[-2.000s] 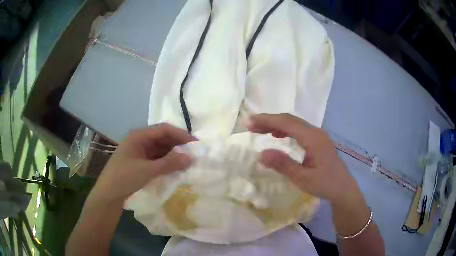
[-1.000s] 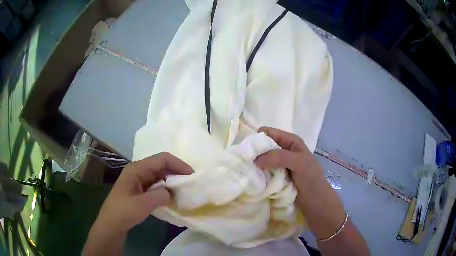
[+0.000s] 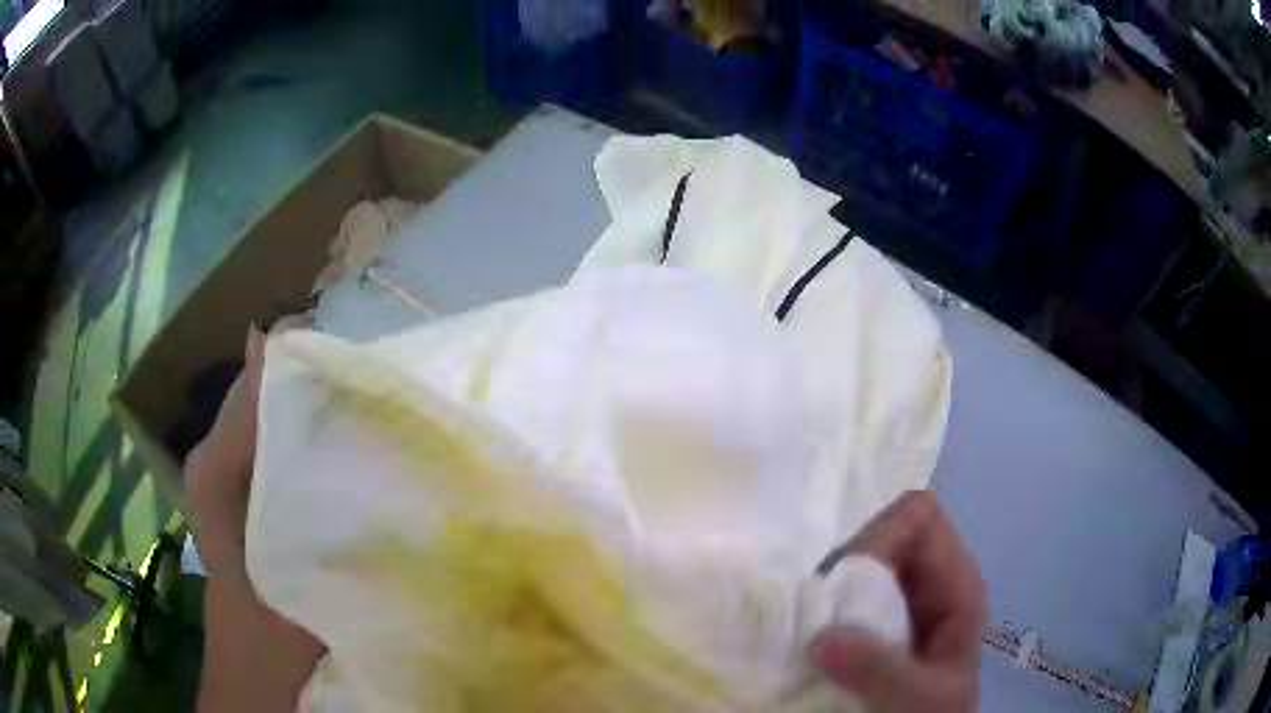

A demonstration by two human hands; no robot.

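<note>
A cream dress [image 3: 864, 376] lies over the table, with its near part lifted and spread towards me, blurred. Two dark ties show on its far part. My left hand [image 3: 230, 474] is at the left edge of the lifted cloth; its fingers are mostly hidden behind the cloth. My right hand [image 3: 913, 613] grips a bunched piece of the dress at the lower right. The inside of the lifted part looks yellowish in shadow.
An open cardboard box [image 3: 265, 258] stands at the table's left end with cloth in it. A tape measure [image 3: 1066, 671] crosses the grey table [image 3: 1073, 481]. A white strip [image 3: 1185, 613] and a blue bottle part [image 3: 1238, 568] are at the right. Blue crates [image 3: 892, 153] stand behind.
The near part of the dress has been raised and opened out. My left hand has moved up and left, my right hand lower and slightly right. The view has tilted up, showing crates and floor.
</note>
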